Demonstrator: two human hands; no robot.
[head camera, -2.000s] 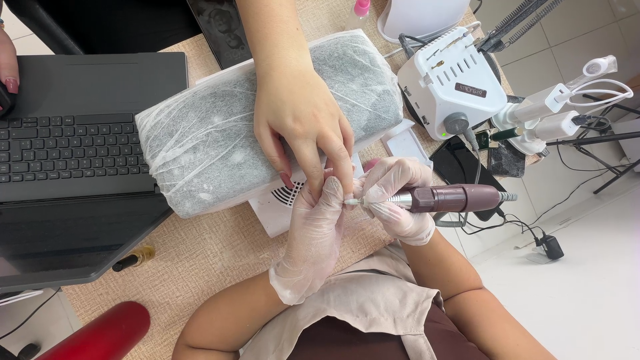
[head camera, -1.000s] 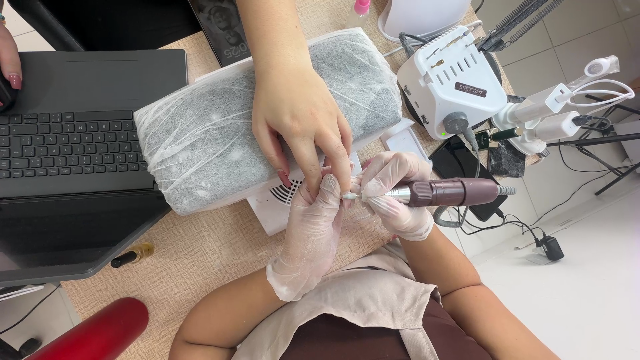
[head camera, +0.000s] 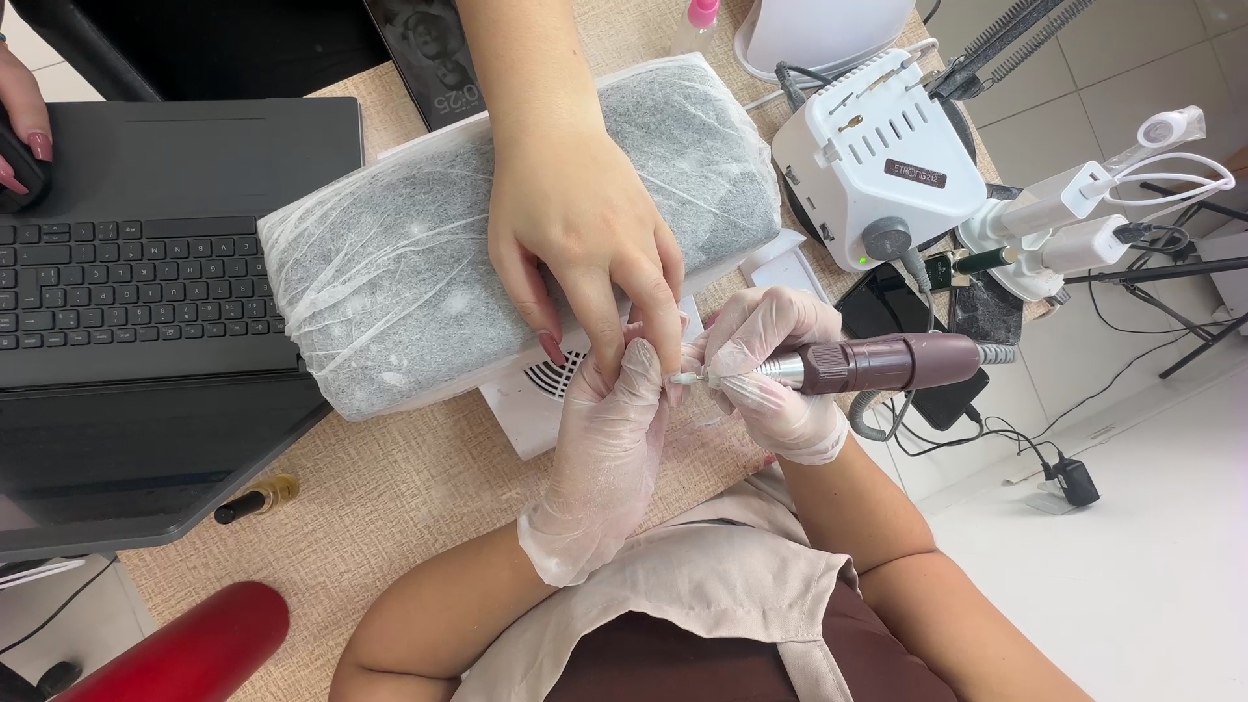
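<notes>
My left hand (head camera: 614, 439), in a translucent glove, grips a fingertip of another person's hand (head camera: 585, 224). That hand lies palm down over a grey armrest cushion (head camera: 390, 263) wrapped in thin white sheeting. In my right hand (head camera: 770, 370), also gloved, is a maroon and silver electric nail drill (head camera: 877, 364), held close to its metal end. Its pale bit (head camera: 685, 378) is at the held fingertip; whether it touches the nail cannot be told. Under the cushion a white device with a round vent (head camera: 526, 405) partly shows.
A laptop (head camera: 146, 292) is at the left, with the person's other hand (head camera: 21, 107) on a mouse. The drill's white control unit (head camera: 877, 161), a phone (head camera: 887, 312) and plugged-in chargers (head camera: 1072, 219) are at the right. A small bottle (head camera: 258, 497) lies near the laptop; a red cylindrical object (head camera: 185, 643) is lower left.
The dark phone screen beyond the cushion has lit up since two seconds ago. Both my hands stay at the same fingertip, with the drill still held.
</notes>
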